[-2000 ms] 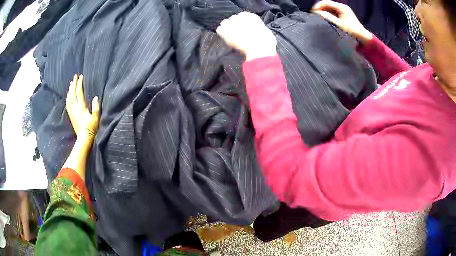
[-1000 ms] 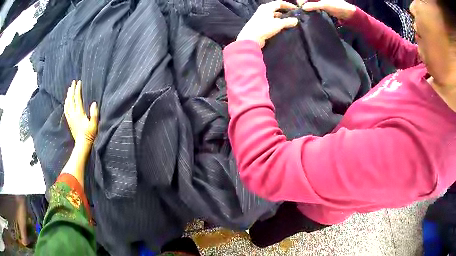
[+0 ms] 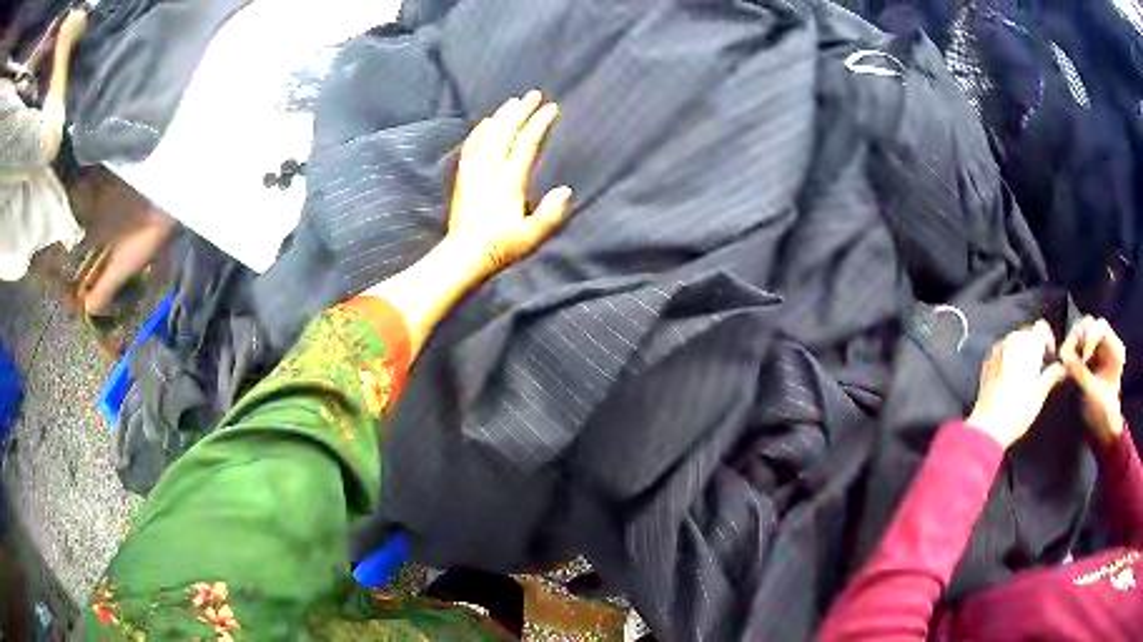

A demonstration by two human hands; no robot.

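Dark pinstripe trousers (image 3: pixel 652 151) lie in a large crumpled heap in front of me. My left hand (image 3: pixel 499 188), in a green floral sleeve with an orange cuff, lies palm down on the upper left part of the heap. Its fingers point up and the thumb is apart; it holds nothing. My right hand is not in view. A thin white loop (image 3: pixel 874 63) lies on the cloth at the upper right, and another white loop (image 3: pixel 955 326) lies near the other person's hands.
A person in a maroon top (image 3: pixel 896 552) pinches dark cloth at the right edge. A white tabletop (image 3: pixel 238 126) with small dark discs (image 3: pixel 286 173) shows at the upper left. Blue bins (image 3: pixel 132 364) and speckled floor (image 3: pixel 63 439) lie below. Another person's arm (image 3: pixel 60 63) is at the far upper left.
The view has swung left, so the heap and the other person sit further right. My left hand still rests open on the cloth. The other person's hands now appear lower, at the right edge.
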